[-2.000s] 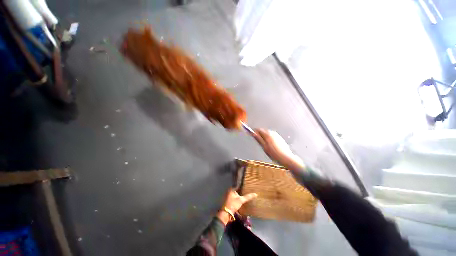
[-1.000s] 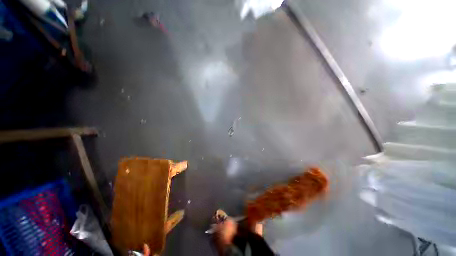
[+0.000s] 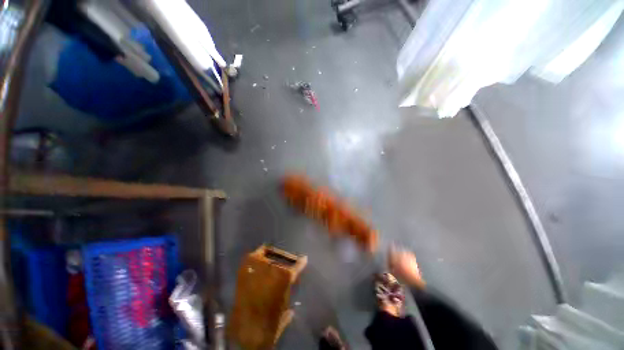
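My right hand (image 3: 406, 265), blurred, is shut on the handle end of the orange-brown feather duster (image 3: 332, 213). The duster points forward and left, low over the grey floor (image 3: 438, 171); I cannot tell if it touches. The low wooden stool (image 3: 260, 297) is on the floor to the left of my feet, with a dark slot at its far end. My left hand is not in view. Scraps with a red bit (image 3: 308, 94) lie on the floor ahead.
A patterned shoe (image 3: 390, 290) is beside my right hand. At left are a wooden frame (image 3: 116, 188), a blue crate (image 3: 130, 294), a clear plastic bag (image 3: 186, 301) and a blue bag (image 3: 116, 75). White garments (image 3: 492, 51) hang at upper right, above a long rail (image 3: 516, 184).
The duster has swung from pointing right to pointing forward-left. My left hand, at the stool before, is out of view. The view has shifted, showing more of the crate and garments.
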